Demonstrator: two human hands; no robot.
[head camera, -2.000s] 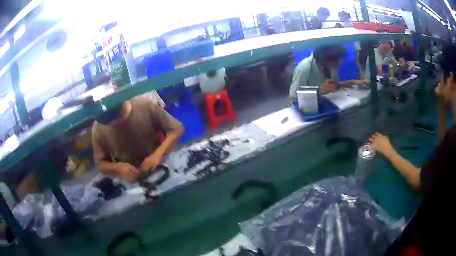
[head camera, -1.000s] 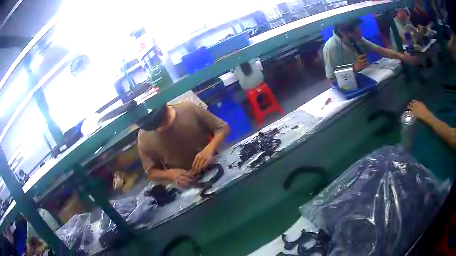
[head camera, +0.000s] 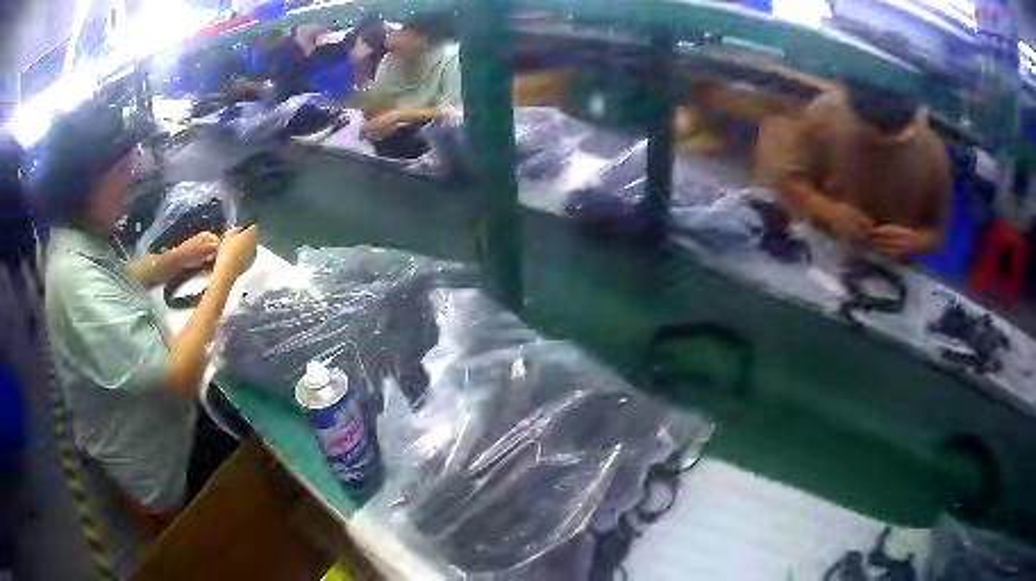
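Neither of my hands is in the picture. Nearest in front of me lies a large crumpled clear plastic bag with black curved parts showing through. Black C-shaped yokes spill from its right edge onto a white work sheet. More yokes lie at the bottom right, beside the edge of another clear bag. A printed can with a white nozzle stands upright left of the large bag.
A green conveyor runs beyond the sheet, carrying dark headbands. A green post rises behind the bag. A seated person works at the left; another works across the belt. A brown cardboard box is at the lower left.
The view has swung left. The printed can, the left bag and the person at the left have come into view. The silver can and blue tray have left it.
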